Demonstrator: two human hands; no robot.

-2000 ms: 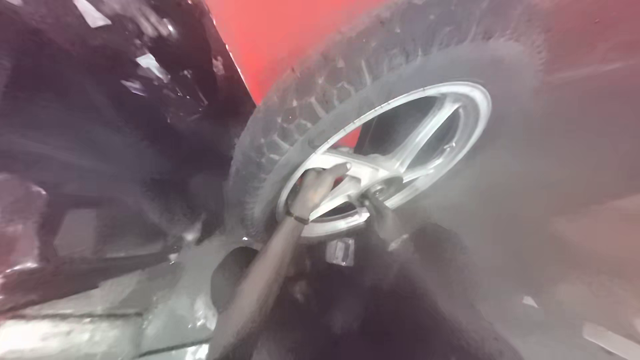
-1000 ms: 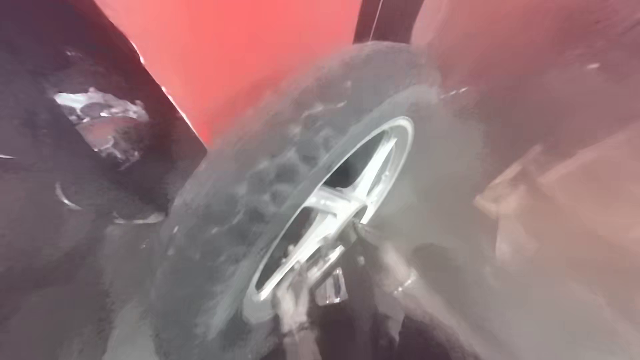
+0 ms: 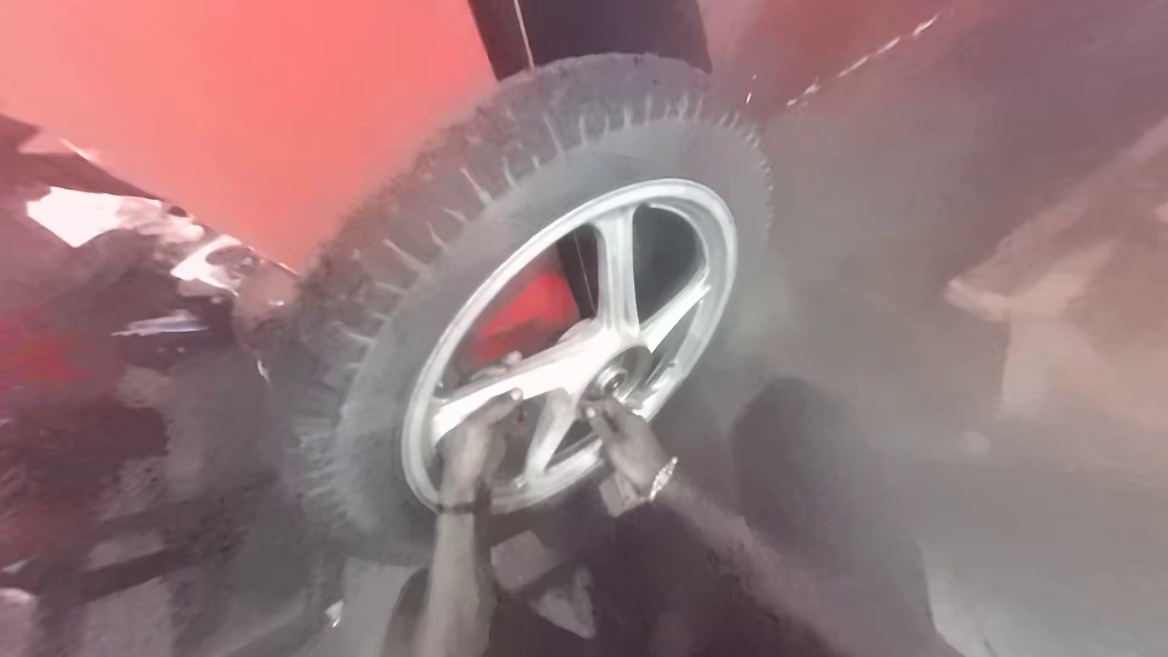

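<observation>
A wheel with a knobbly rubber tyre (image 3: 392, 301) and a pale metal five-spoke rim (image 3: 617, 274) stands tilted in front of me. My left hand (image 3: 474, 447), with a dark band at the wrist, grips a spoke at the rim's lower left, its fingers partly behind the metal. At the wheel hub (image 3: 616, 376), just below the round centre, are the fingertips of my right hand (image 3: 625, 438), which has a shiny bracelet or watch. The fingers are bent close together; whether they pinch a small part cannot be made out.
A large red surface (image 3: 274, 109) lies behind the wheel, with a dark upright strip (image 3: 616, 32) at the top. Blurred dark and shiny objects (image 3: 173, 301) are at the left. A pale, box-like shape (image 3: 1040, 319) stands at the right.
The view has shifted, and the wheel appears more face-on than a second ago. Both hands are still at the rim and hub.
</observation>
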